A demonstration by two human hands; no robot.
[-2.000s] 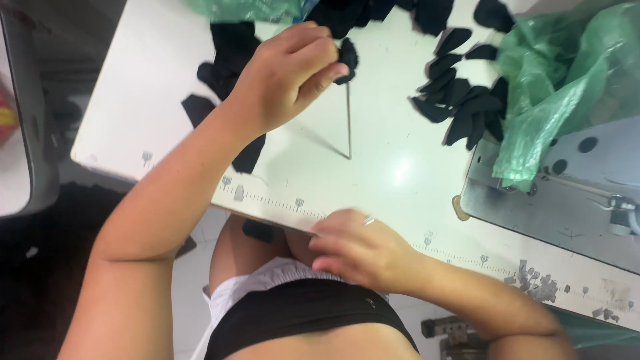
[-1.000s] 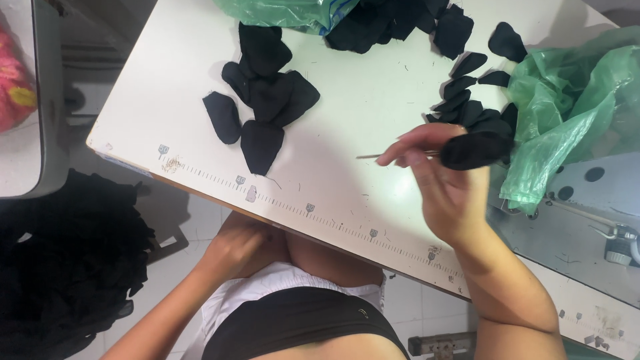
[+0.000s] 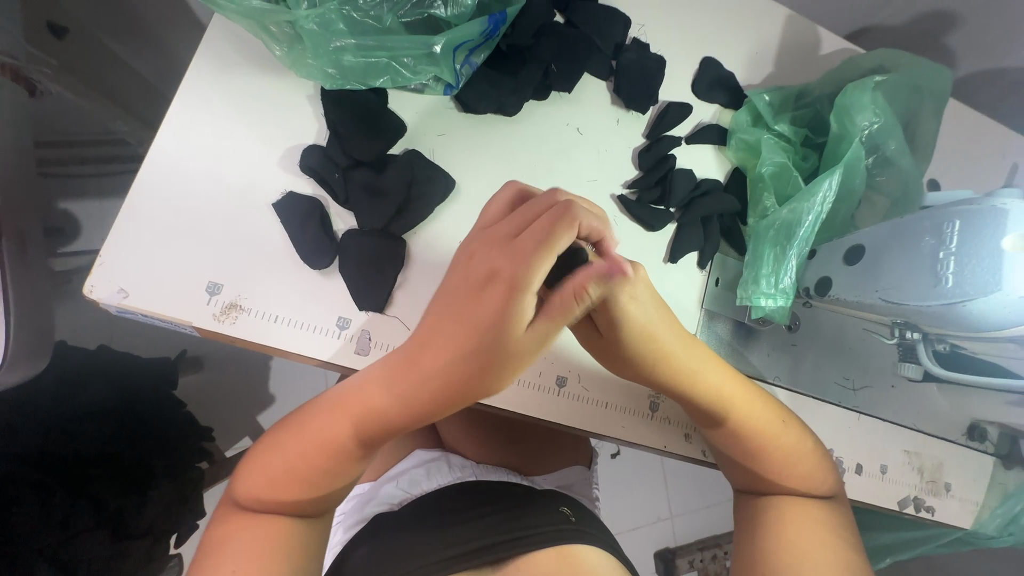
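My left hand (image 3: 512, 280) curls over a small black fabric piece (image 3: 568, 266), part of which shows between its thumb and fingers. Pressed against it from the right is my right hand (image 3: 628, 320), closed around the same piece, its fingers mostly hidden behind the left ones. The thin metal rod cannot be made out now. Several cut black fabric pieces (image 3: 372, 268) lie left of the hands, some overlapping. Smaller curved black pieces (image 3: 704, 204) lie in a loose cluster to the right, and a heap of black pieces (image 3: 552, 60) sits at the back.
A green plastic bag (image 3: 384, 40) lies at the back left; another green bag (image 3: 832, 160) rests against the sewing machine (image 3: 944, 264) at right. The white table (image 3: 200, 200) has a printed scale along its near edge. A dark fabric pile (image 3: 96, 464) is at lower left.
A second ago my right hand held the black piece and thin rod at the right, while my left hand was by my lap. Both hands are now together over the table.
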